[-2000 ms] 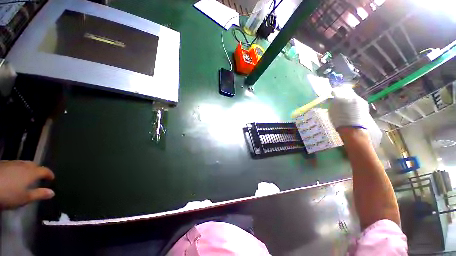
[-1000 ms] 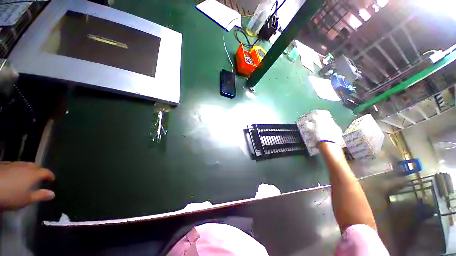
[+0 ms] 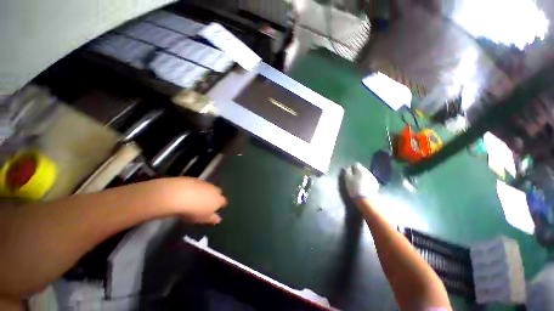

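Note:
My left hand, bare and empty, is over the bench's left edge beside the machine, its fingers loosely bent and slightly apart. My right hand, in a white knit glove, is over the middle of the green bench, right of the framed window panel. It is blurred, and I cannot tell whether it holds anything. A stack of panels with faint print stands at the lower right beside the black ribbed rack. White panels lie in rows in the machine at upper left.
Shiny feed rollers are left of the bench. A red emergency stop button in a yellow ring is at far left. A dark phone, an orange-red device, a green post and white sheets are beyond my right hand.
The view has turned left, bringing the machine bed, rollers and emergency stop button into view. My right hand has left the panel stack and moved left across the bench.

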